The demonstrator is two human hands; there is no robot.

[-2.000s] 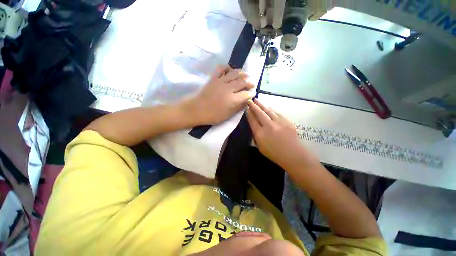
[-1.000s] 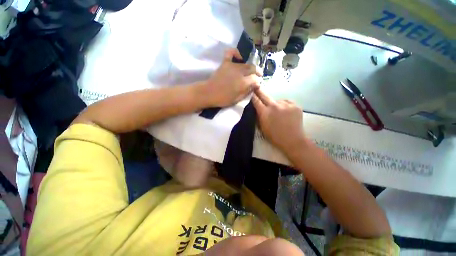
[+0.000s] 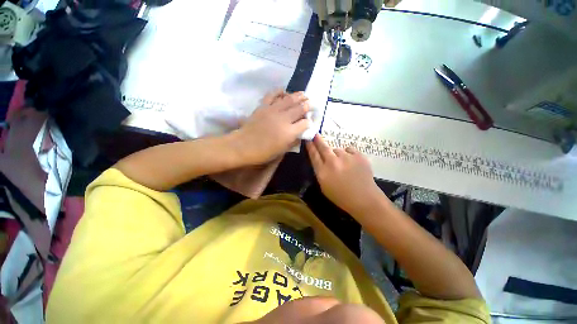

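The white panel point(image 3: 234, 69) lies on the machine table, its right edge running up to the presser foot and needle point(image 3: 335, 44). A black strip point(image 3: 306, 60) lies along it near that edge. My left hand point(image 3: 275, 126) presses on the panel and holds its folded edge, where a mauve underside point(image 3: 253, 180) shows below my wrist. My right hand point(image 3: 338, 166) has its fingertips at the same edge, close to my left fingertips. Dark fabric below the fingers is hard to tell from the shadow.
The sewing machine head point(image 3: 348, 9) stands at the top. Thread snips point(image 3: 464, 98) lie right of the needle. A printed ruler point(image 3: 443, 166) runs along the front edge. Black cut pieces point(image 3: 79, 69) are heaped at left. Another white panel point(image 3: 528, 253) with a black strip lies low at right.
The panel has moved up past the needle, and its lower end is now near my hands. Mauve fabric has come into view under my left wrist. The black piece hanging toward the lap shows much less.
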